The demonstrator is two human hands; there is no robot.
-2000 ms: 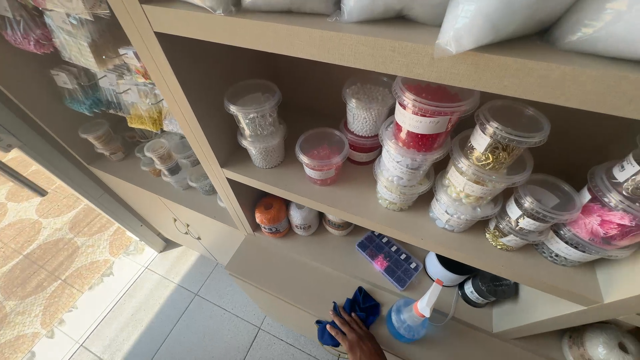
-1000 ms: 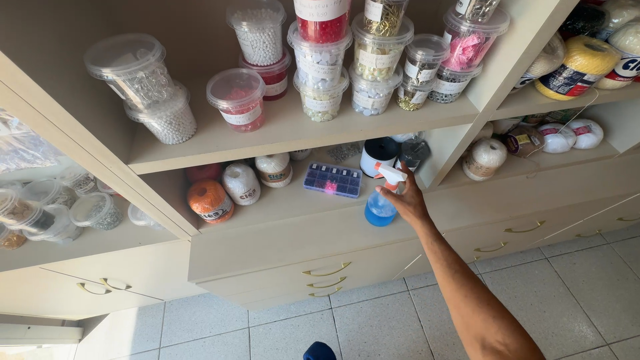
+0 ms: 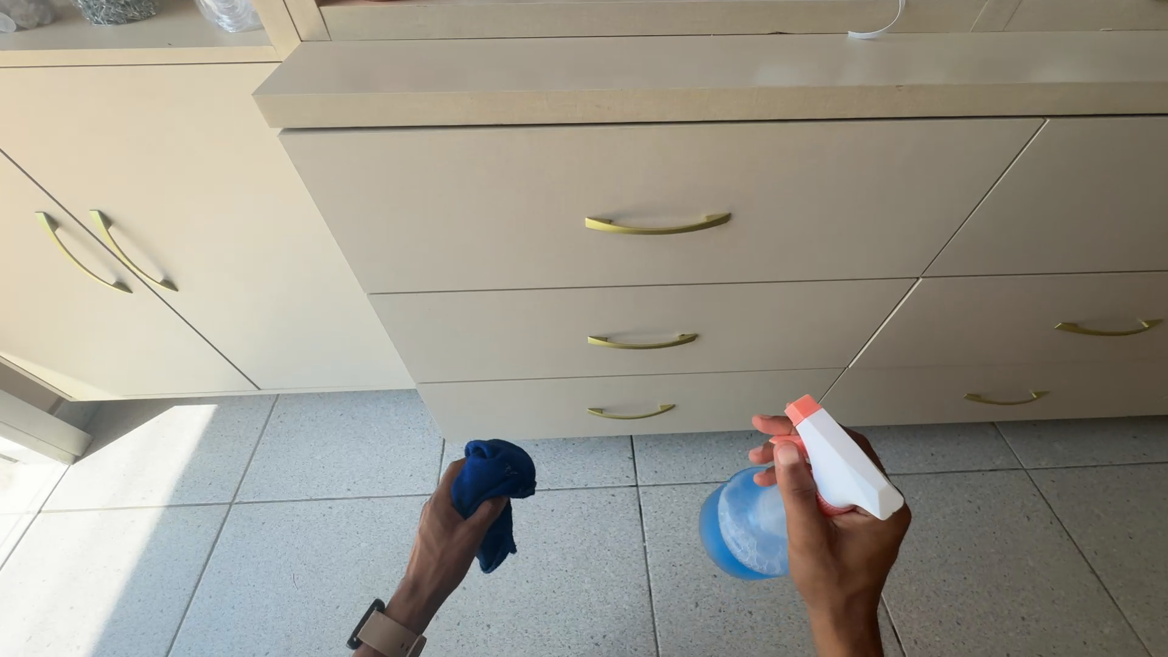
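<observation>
My left hand (image 3: 449, 522) grips a crumpled dark blue cloth (image 3: 494, 484) in the lower middle of the head view; a watch with a light band is on that wrist. To its right, my right hand (image 3: 839, 529) is closed around the neck of a spray bottle (image 3: 746, 529) with blue liquid and a white and coral trigger head (image 3: 844, 461). The nozzle points up and left toward the drawer fronts. Both hands are in front of the lowest drawers, above the floor, and apart from each other.
Beige drawers with brass handles (image 3: 657, 224) lie ahead under a projecting counter ledge (image 3: 639, 82). Cupboard doors (image 3: 210, 228) with two curved handles stand at left. Grey tiles (image 3: 328, 566) cover the floor, sunlit at far left. Containers (image 3: 117, 7) sit on the upper left shelf.
The view has swung down from the shelves to the drawers. The spray bottle stood on the ledge two seconds ago; my right hand now holds it off the ledge. The blue cloth has left the ledge too.
</observation>
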